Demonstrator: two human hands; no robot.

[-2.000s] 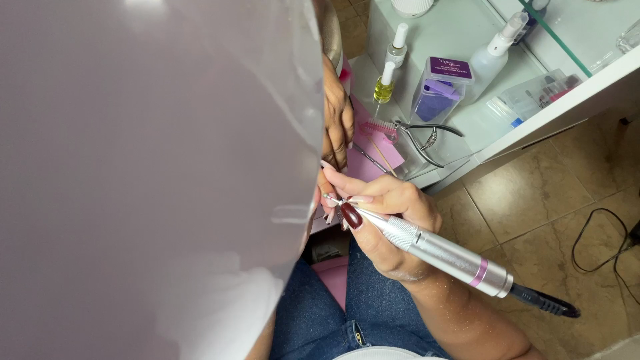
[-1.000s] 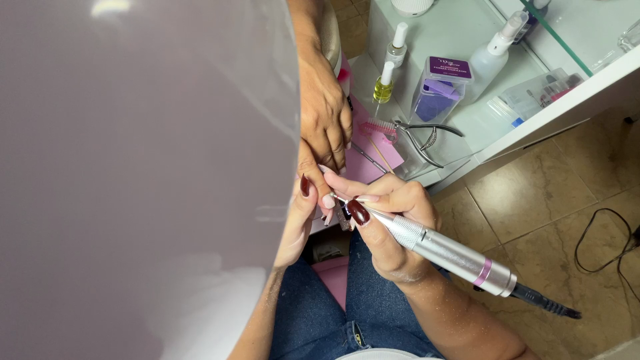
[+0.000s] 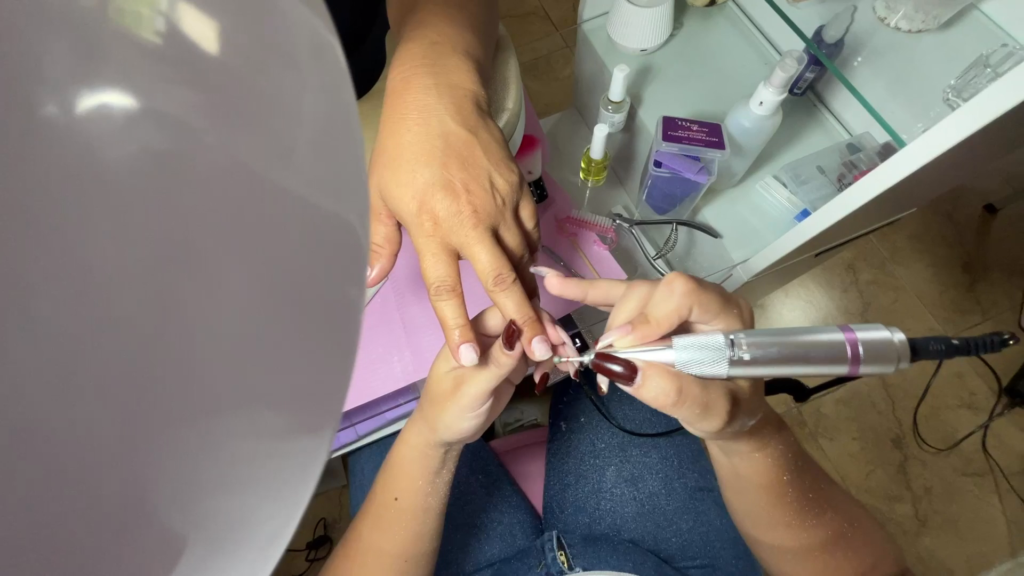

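My right hand (image 3: pixel 680 360) grips a silver electric nail drill (image 3: pixel 792 352) with a knurled collar and a purple ring. Its small bit (image 3: pixel 566 359) is close beside a fingertip of another person's hand (image 3: pixel 460 176); whether it touches cannot be told. That hand reaches down palm-side down, fingers spread, with short pale nails. My left hand (image 3: pixel 476 384) holds one of its fingers near the tip, my dark-red thumbnail on top and my other fingers partly hidden underneath. A black cord leaves the drill's back end at the right.
A large glossy pale lamp cover (image 3: pixel 176 304) blocks the left side. A pink mat (image 3: pixel 408 320) lies beneath the hands. Cuticle nippers (image 3: pixel 664 232), a pink nail brush (image 3: pixel 590 224), a yellow oil bottle (image 3: pixel 594 160), a clear plastic box (image 3: pixel 680 172) and a spray bottle (image 3: pixel 756 120) stand or lie at the upper right.
The lamp cover now hides less of the view, and more of the other person's hand shows. The drill has turned from slanting down to the right to nearly level.
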